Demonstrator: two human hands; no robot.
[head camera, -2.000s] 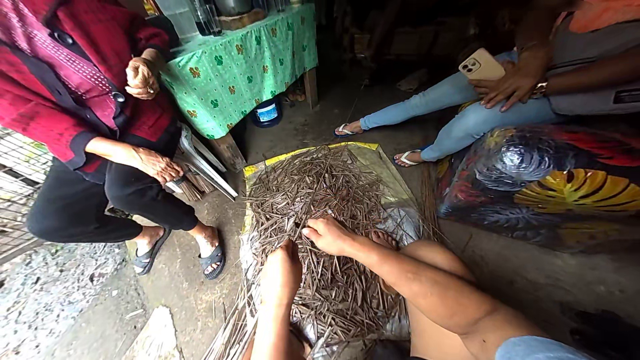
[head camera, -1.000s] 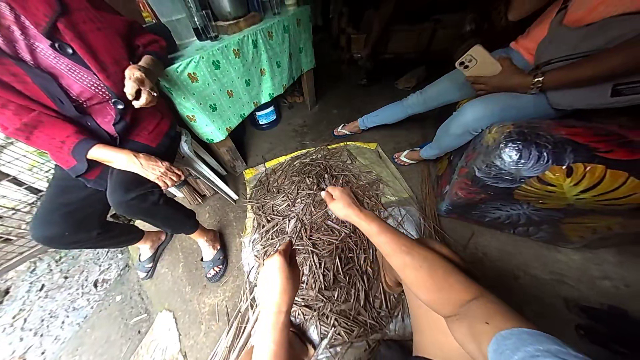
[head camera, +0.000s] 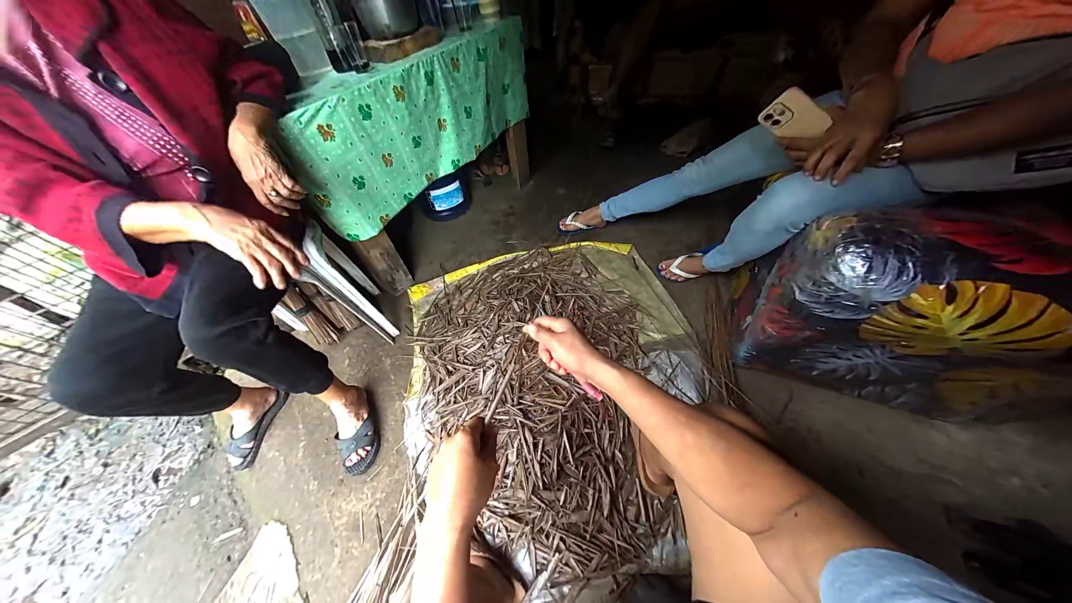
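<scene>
A wide heap of dry brown leaf strips (head camera: 553, 477) lies on a yellow-edged sheet (head camera: 624, 280) between my legs. Over the upper middle of the heap is my right hand (head camera: 565, 347), its fingers closed and thumb and forefinger pinched together; something reddish shows below its palm. My left hand (head camera: 465, 461) is lower down at the heap's left side, fingers curled. A thin strip (head camera: 507, 385) seems to run up from it toward my right hand. Whether either hand grips that strip is too fine to tell. Long thin sticks (head camera: 394, 536) lie beside my left forearm.
A seated person in a red jacket (head camera: 50, 209) is at the left, near a folded white chair (head camera: 347, 280). Behind stands a table with a green cloth (head camera: 410, 117). At right, another seated person holds a phone (head camera: 794, 113), beside a plastic-wrapped patterned bundle (head camera: 904, 310).
My right hand was beside my left two seconds ago, then moved up over the heap and turned. The person in red has lowered the raised hand and shifted the other.
</scene>
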